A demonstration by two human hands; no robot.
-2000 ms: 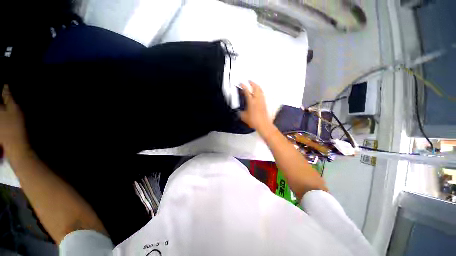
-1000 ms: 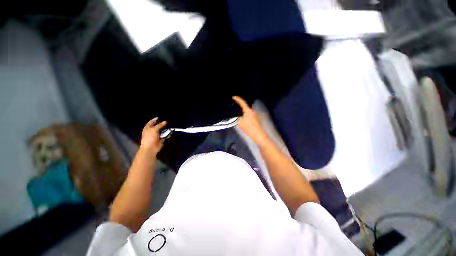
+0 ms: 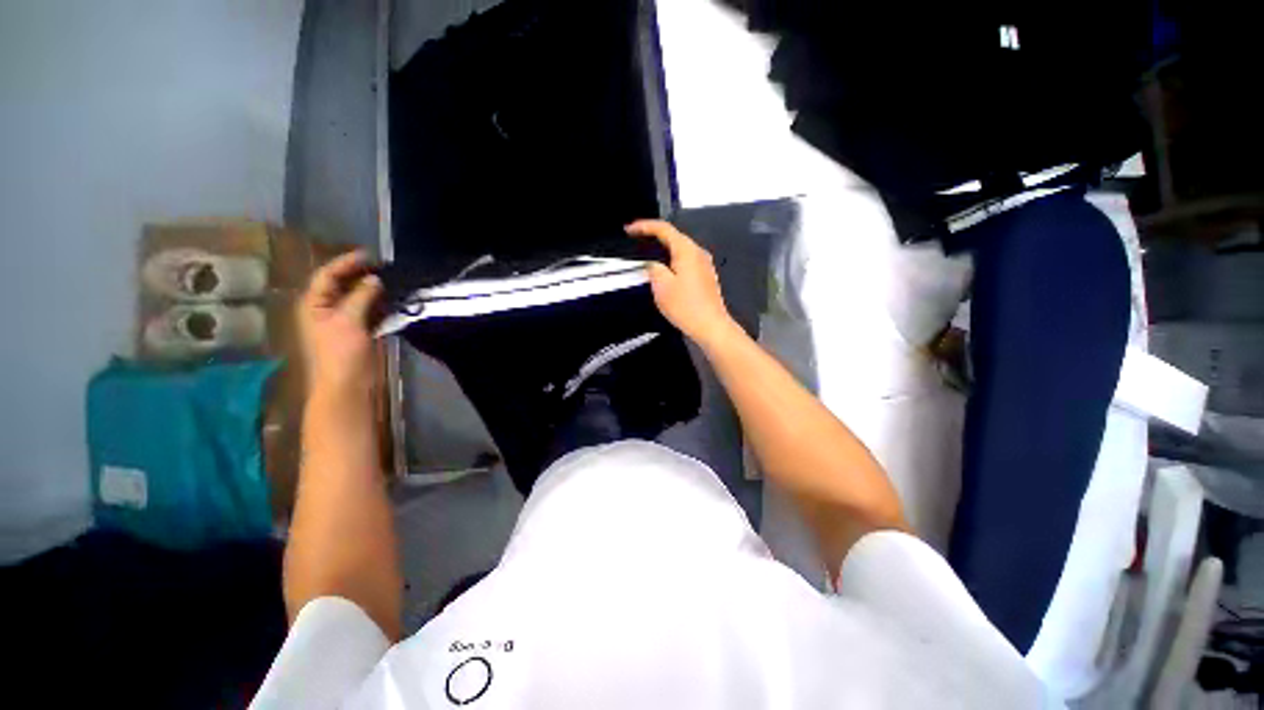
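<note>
A black garment hangs or lies stretched between my hands in front of me, its white-striped waistband facing me. My left hand holds the left end of the waistband and is slightly blurred. My right hand holds the right end between thumb and fingers. More black cloth with a small white strip shows below the waistband, near my body. Where the held garment ends and the cloth beneath it starts cannot be told.
The navy padded board stands at the right, with a black garment heap at its far end. A teal bag and a cardboard box with light shoes or shoe-like shapes are at the left.
The view has turned left, so the board now sits further right. Both hands still hold the waistband; it is now further forward and spread wider.
</note>
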